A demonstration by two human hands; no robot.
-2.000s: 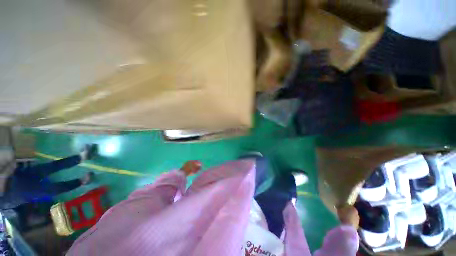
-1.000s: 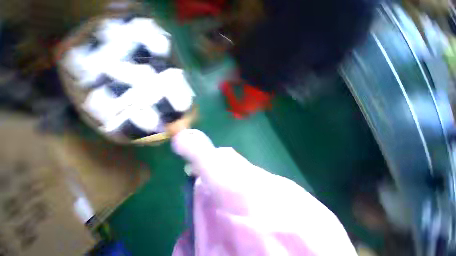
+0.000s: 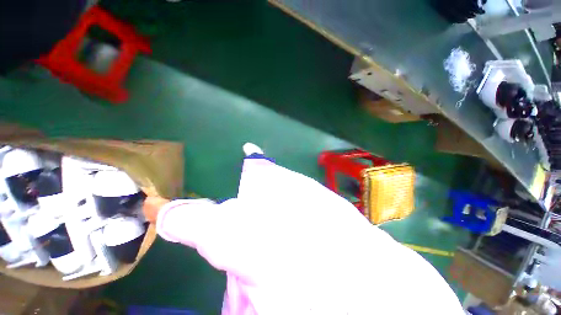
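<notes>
A brown open-topped carton (image 3: 166, 163) at the left holds rows of camera units (image 3: 114, 191) with white bodies and black faces. What looks like my left hand (image 3: 154, 209) grips the carton's right rim, with my pink sleeve reaching from the lower right. The fingers are partly hidden by the rim. My right hand is not in view. My pink clothing, overexposed to white, fills the bottom middle.
Red stool (image 3: 98, 52) at upper left; red stool with yellow top (image 3: 389, 192) right of centre; blue stool (image 3: 472, 211) at right. Green bench (image 3: 412, 52) at upper right carries a strand pile (image 3: 459, 69) and open housings (image 3: 507, 86). A white-tipped shoe (image 3: 252, 149) shows on the floor.
The view has swung round. The camera carton, at right two seconds ago and upper left one second ago, is now at left. The large carton from the earliest frame is out of view.
</notes>
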